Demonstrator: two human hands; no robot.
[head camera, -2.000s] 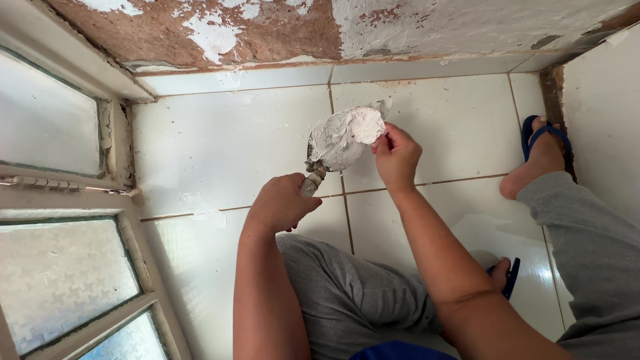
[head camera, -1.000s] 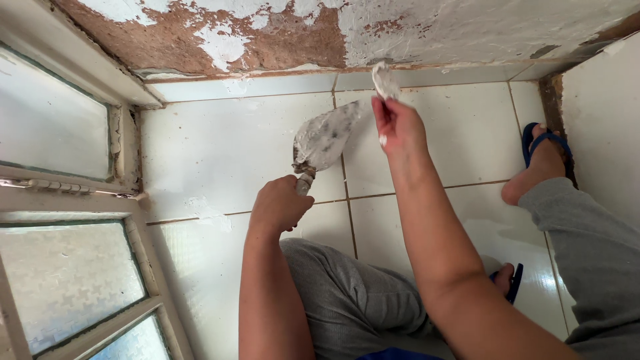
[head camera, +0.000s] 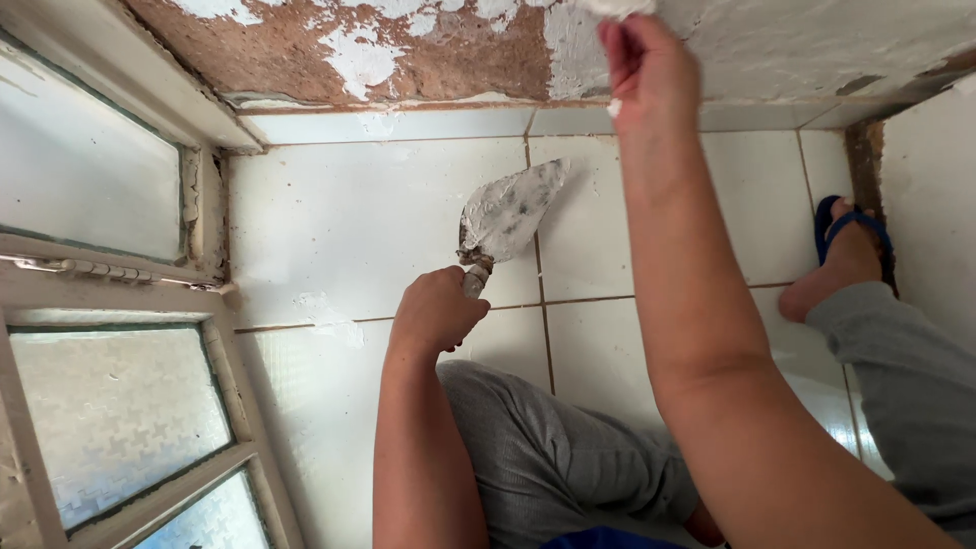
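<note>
My left hand (head camera: 441, 309) grips the handle of a pointed masonry trowel (head camera: 509, 213) above the tiled floor. Only a thin smear of white plaster coats the trowel's blade, which points up and to the right. At the top of the view my right hand (head camera: 648, 65) is raised in front of the wall (head camera: 732, 46), its fingers bent at the lower edge of a white plaster lump (head camera: 618, 6). The lump is cut off by the frame edge, and any tool under it is hidden. A small white dab sticks to the right hand near the wrist.
Bare brown patches and flaking white coating mark the wall (head camera: 473, 61) at left. A row of pale skirting tiles (head camera: 381, 126) runs below it. A glazed metal-framed door or window (head camera: 122, 427) stands at left. My foot in a blue flip-flop (head camera: 850, 236) rests at right.
My right hand has taken the white plaster from the trowel's blade and moved up to the wall. My left hand still holds the trowel, whose blade carried a thick heap of plaster two seconds ago.
</note>
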